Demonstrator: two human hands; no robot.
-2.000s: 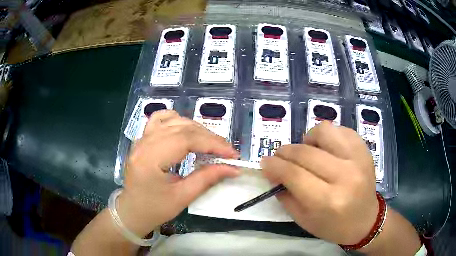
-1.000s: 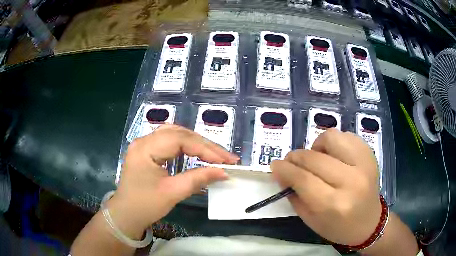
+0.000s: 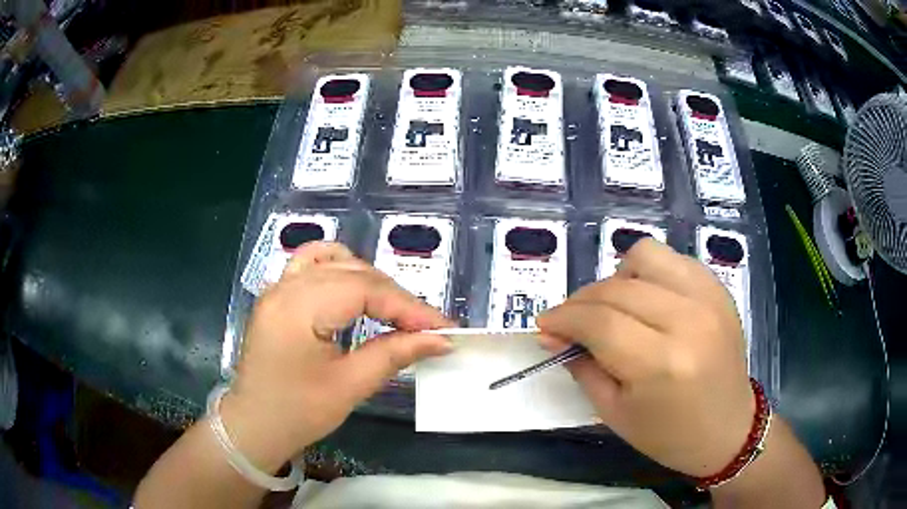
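A white label sheet (image 3: 467,403), plain side showing, is held in front of the tray's near edge. My left hand (image 3: 333,343) pinches its upper left part between thumb and fingers. My right hand (image 3: 656,358) pinches its upper right part and also holds a slim black pointed tool (image 3: 527,371), whose tip points left across the sheet. Behind the sheet lies a clear blister tray (image 3: 477,206) with two rows of white retail packs (image 3: 530,149), each with a black oval and red band. My hands and the sheet cover the lower parts of several near-row packs.
The tray lies on a dark green top (image 3: 129,219). At right are yellow-green sticks (image 3: 814,258), a fan (image 3: 880,169) with a cable, and a white perforated cylinder (image 3: 820,174). A brown board (image 3: 259,50) lies at the back left. More filled trays (image 3: 796,84) show at the back right.
The sheet has been drawn flatter and straighter between my hands. The tool tip has risen slightly against the sheet. Both hands keep their grip, and the view has shifted a little.
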